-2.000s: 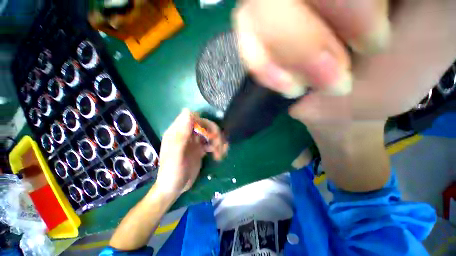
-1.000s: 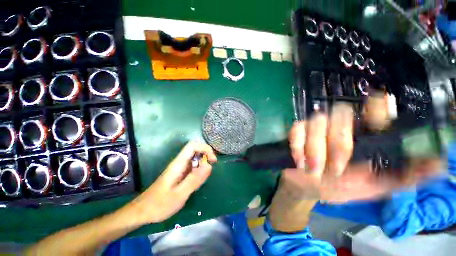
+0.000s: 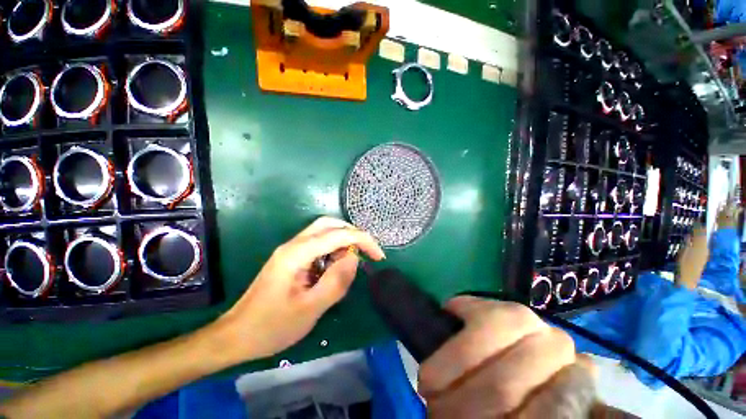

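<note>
My left hand (image 3: pixel 307 282) holds a small watch case (image 3: pixel 325 263), mostly hidden in the fingers, with a bit of orange edge showing. My right hand (image 3: pixel 507 356) is closed around a black electric screwdriver (image 3: pixel 409 311). Its front end points at the case and meets the left fingertips; the bit is too small to make out. A round grey screw dish (image 3: pixel 393 195), densely dotted, lies just beyond the left fingertips.
The left blister tray (image 3: pixel 114 209) holds rows of watch cases. An orange fixture (image 3: pixel 315 69) stands at the back, with a silver ring (image 3: pixel 412 86) beside it. The right blister tray (image 3: pixel 585 180) holds more cases. A neighbouring person's blue sleeve (image 3: pixel 683 319) and a black cord (image 3: pixel 622 352) are at right.
The view has shifted. The screwdriver, earlier lying nearly level right of the left hand, now slants up-left with its front end at the left fingertips. The left hand still holds the case.
</note>
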